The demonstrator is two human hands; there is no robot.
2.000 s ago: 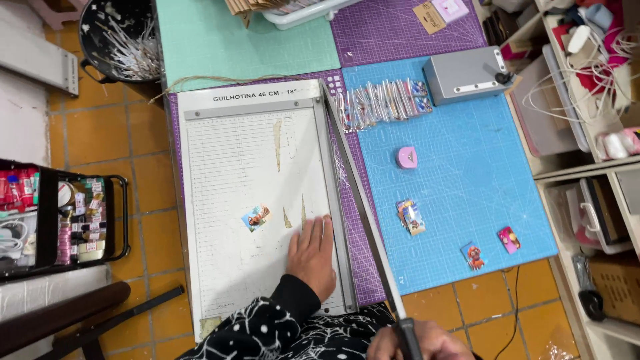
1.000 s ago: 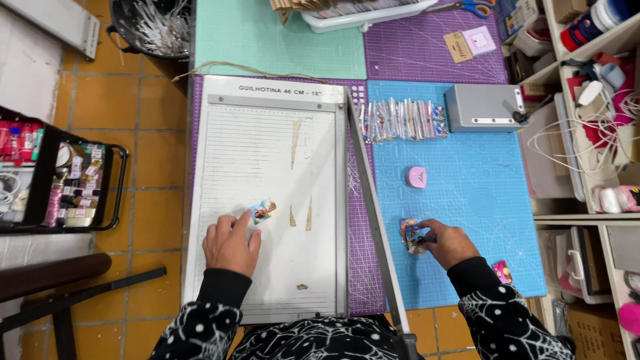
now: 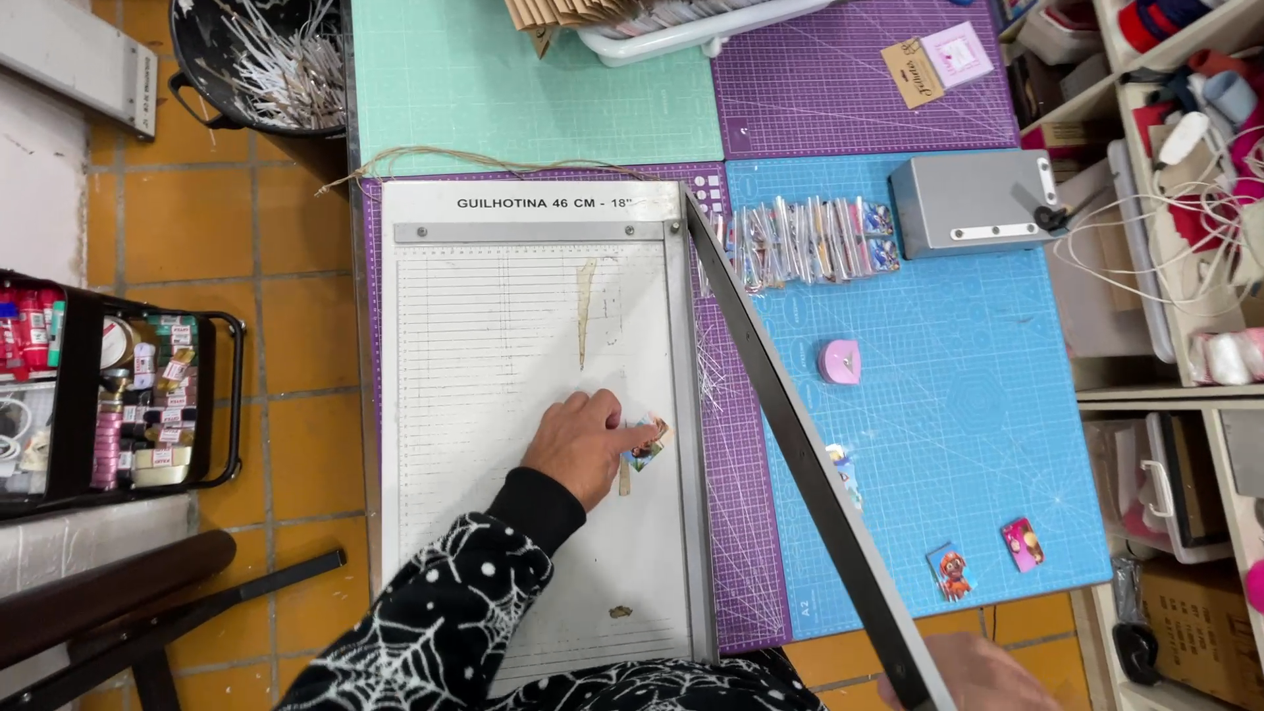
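My left hand [image 3: 583,444] lies on the white bed of a guillotine paper cutter [image 3: 474,395], its index finger pressing a small printed picture card [image 3: 647,449] near the cutter's metal edge. The long blade arm [image 3: 790,415] is raised and slants down to the right. At its lower end is my right hand [image 3: 973,676], blurred and partly behind the arm, closed around that end. One picture card [image 3: 844,474] is partly covered by the blade arm. An orange-figured card [image 3: 951,573] and a pink card [image 3: 1022,544] lie on the blue cutting mat [image 3: 968,395].
A pink corner punch [image 3: 839,362], a row of clear-wrapped pieces [image 3: 810,237] and a grey metal box [image 3: 968,202] with a crank sit on the blue mat. Thin paper strips lie beside the cutter. A black bin [image 3: 207,69] and an organiser bag [image 3: 222,395] stand left; shelves [image 3: 1155,395] are at right.
My right hand has moved from the cards on the blue mat to the end of the blade arm. My left hand and its card have shifted right, toward the cutting edge.
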